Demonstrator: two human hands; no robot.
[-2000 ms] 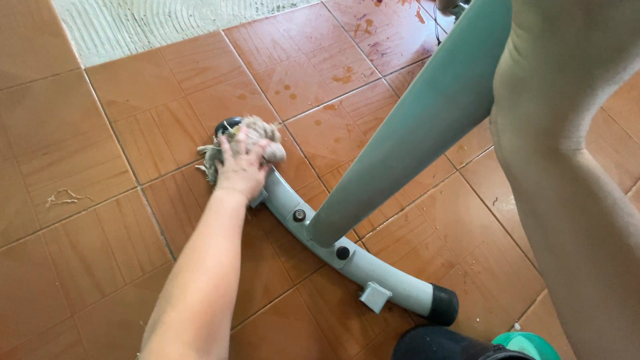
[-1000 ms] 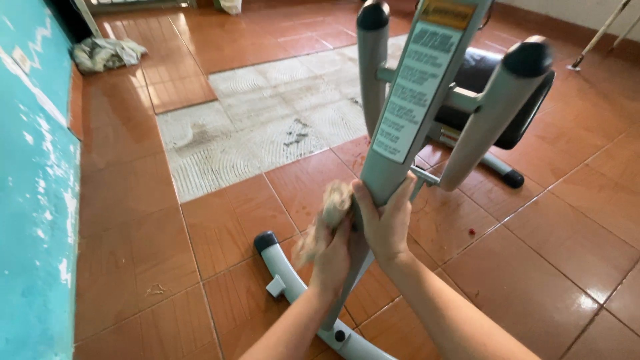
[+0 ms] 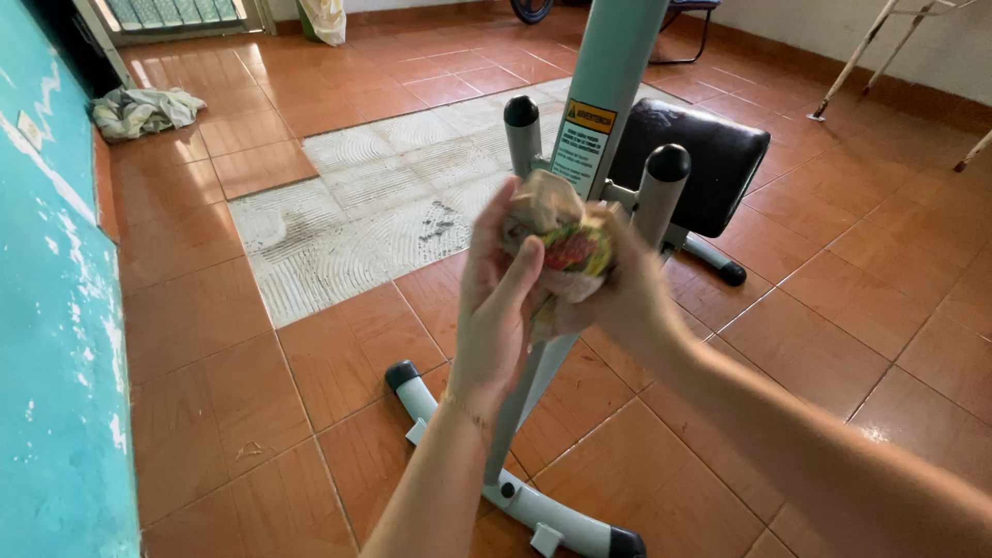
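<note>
Both my hands hold a bunched, stained cloth rag (image 3: pixel 558 225) in front of the grey metal post (image 3: pixel 620 70) of an exercise machine. My left hand (image 3: pixel 500 287) grips the rag from the left, thumb across it. Against its right side is my right hand (image 3: pixel 628 271), blurred, its fingers partly hidden. A warning label (image 3: pixel 583 143) shows on the post just above the rag. Short posts with black caps (image 3: pixel 668 164) stand either side of it. Below, the post meets a curved grey foot tube (image 3: pixel 558 515) with black end caps.
A black padded seat (image 3: pixel 682 163) lies behind the post. Exposed tile adhesive (image 3: pixel 372 201) covers a floor patch beyond. A peeling turquoise wall (image 3: pixel 58 325) runs along the left, with a crumpled cloth (image 3: pixel 143 112) near it. Rusty metal legs (image 3: pixel 852 62) stand at the back right.
My left hand and the rag have left the curved foot tube, where they were two seconds ago. Both hands were around the post one second ago; now they hold the rag together. The view has lifted.
</note>
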